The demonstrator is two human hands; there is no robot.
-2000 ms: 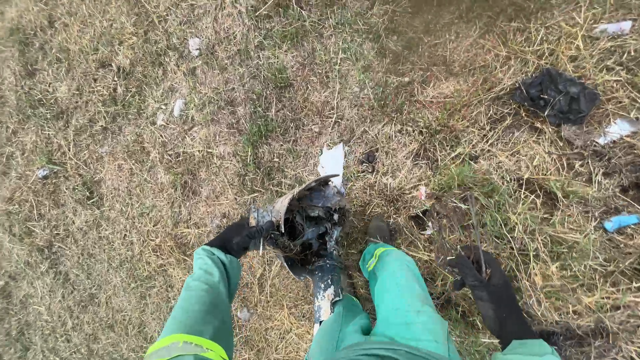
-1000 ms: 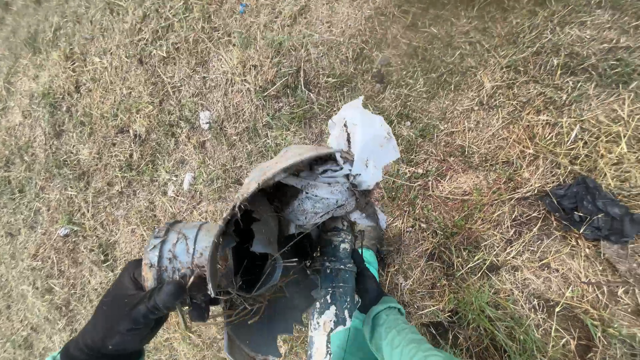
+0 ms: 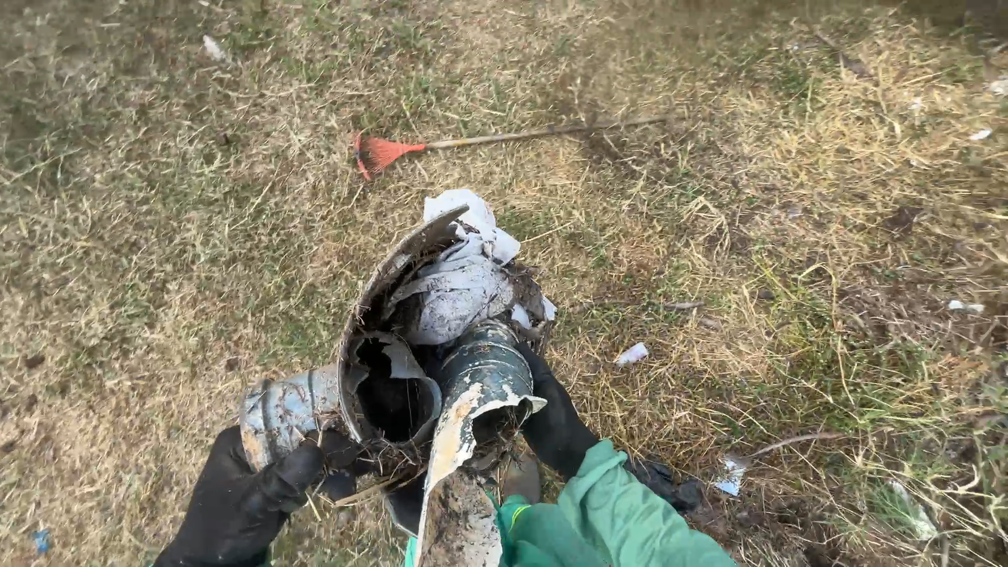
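Note:
A broken, dirty pipe fitting [image 3: 484, 366] with grey-blue ribbed collars and a curved shell is held up in front of my body. Dirty white crumpled material [image 3: 461, 287] and plant debris fill its hollow. My left hand [image 3: 256, 488], in a black glove, grips the collar [image 3: 287, 409] on the left side, thumb towards the camera. Against the right side of the dark collar lies my right hand [image 3: 555, 417], also gloved in black; its fingers are hidden behind the piece. A long peeling strip [image 3: 461, 512] runs down from that collar.
On the dry grass beyond lies a rake with an orange fan head [image 3: 386, 153] and a wooden handle [image 3: 543, 132]. Black plastic [image 3: 669, 484] lies at the lower right, near a pale scrap [image 3: 732, 475]. Another white scrap [image 3: 632, 354] is right of the fitting. My boot [image 3: 521, 476] shows below.
My right hand, apart from the fitting two seconds ago, has come to its right side. The fitting has been raised off my leg area towards the camera. The view has shifted, bringing the rake in.

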